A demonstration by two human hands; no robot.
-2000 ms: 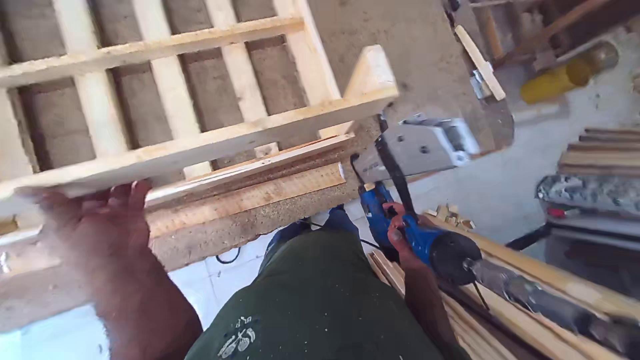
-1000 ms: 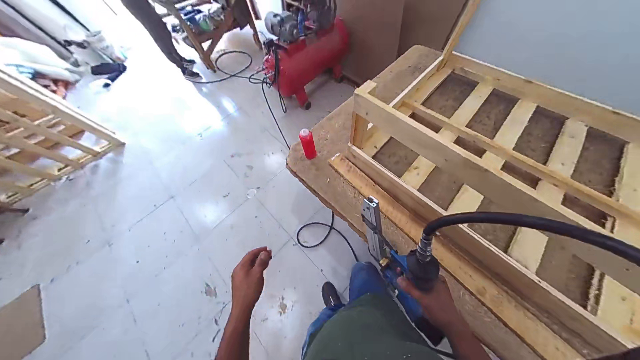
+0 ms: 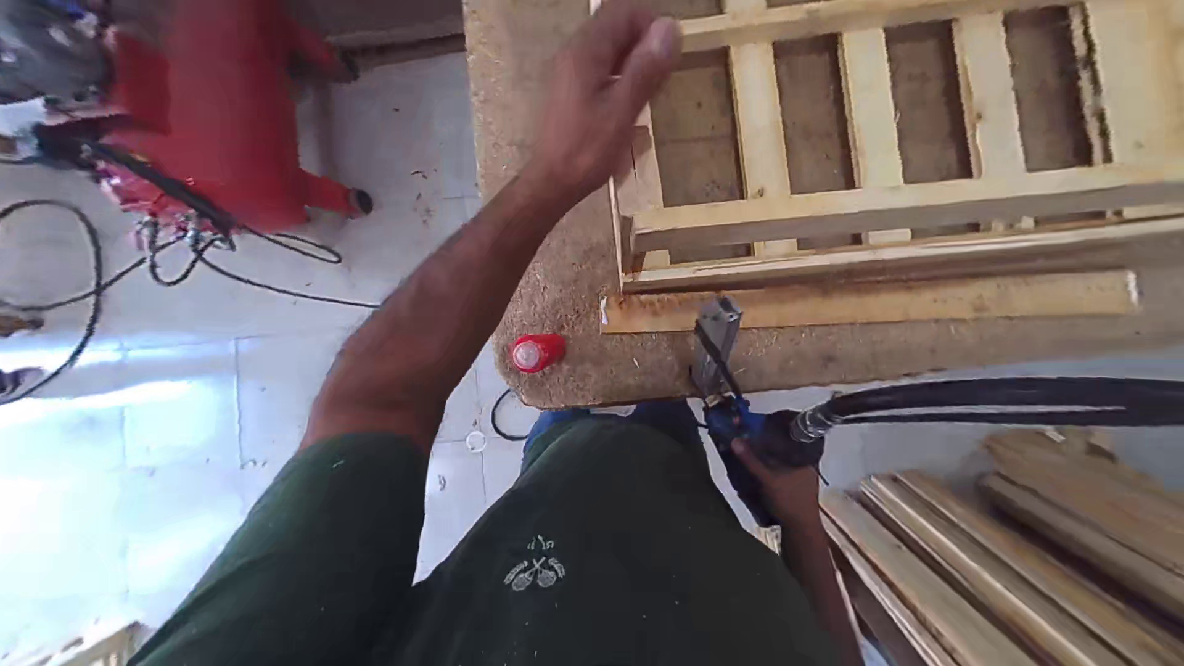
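Observation:
My left hand (image 3: 601,92), blurred, is raised near the left end of a slatted wooden frame (image 3: 832,199); nothing shows in it, and I cannot tell if it touches the wood. My right hand (image 3: 763,472) is closed around a blue and black pneumatic nailer (image 3: 731,421) at the table's front edge. Its metal nose (image 3: 719,324) points toward a loose wooden strip (image 3: 879,301) that lies along the front of the frame. A thick black hose (image 3: 980,402) runs off to the right from the tool. A red bottle (image 3: 538,352) stands at the table's front left corner.
The frame lies on a worn particleboard table (image 3: 638,365). On the tiled floor to the left stands a red air compressor (image 3: 217,111), with a thin black hose (image 3: 277,289) trailing from it. Stacked wooden boards (image 3: 980,555) are at the lower right.
My left hand has gone from over the floor to up by the left end of the frame. The nailer stays in my right hand. The view has turned strongly.

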